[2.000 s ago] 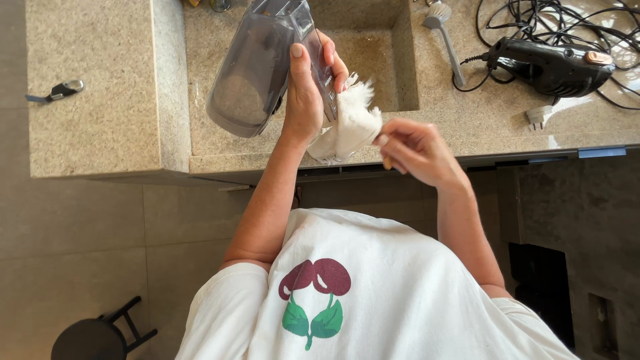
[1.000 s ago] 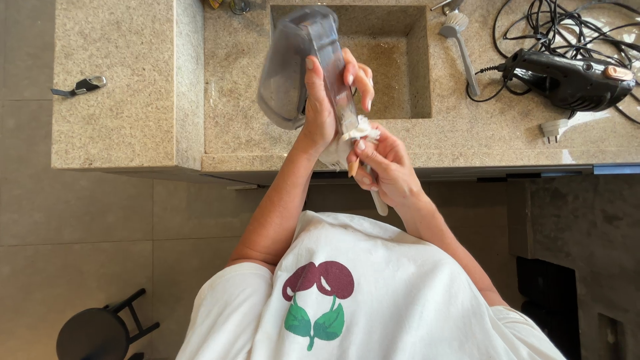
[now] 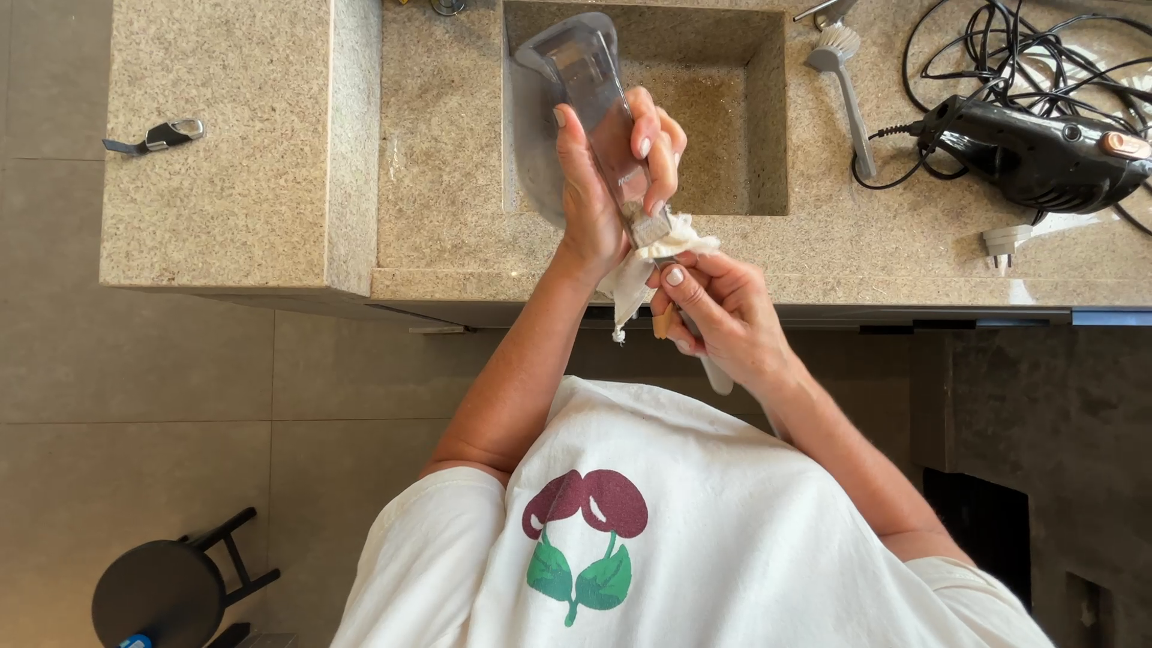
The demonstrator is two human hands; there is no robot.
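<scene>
My left hand (image 3: 612,171) grips a clear grey plastic container (image 3: 589,81), perhaps a vacuum's dust bin, tilted over the near left part of the sink. A white cloth (image 3: 634,283) with frayed edges is bunched at the container's lower end. Just right of that end, my right hand (image 3: 724,310) pinches the cloth and holds a thin tool with a light grey handle (image 3: 717,373), which sticks out below the fingers. The tool's tip is hidden by the cloth. A tan bandage (image 3: 663,322) wraps one finger of this hand.
Behind the container is a stone sink (image 3: 765,126). A grey dish brush (image 3: 850,99) lies right of it. Farther right are a black handheld appliance (image 3: 1035,153), its coiled cable and a plug (image 3: 1005,241). A strap with a buckle (image 3: 162,137) lies on the left counter; a black stool (image 3: 157,594) stands below.
The container has turned in my left hand, its narrow side now facing up. My right hand, earlier at the cloth's edge, is now at the container's lower end with the grey-handled tool.
</scene>
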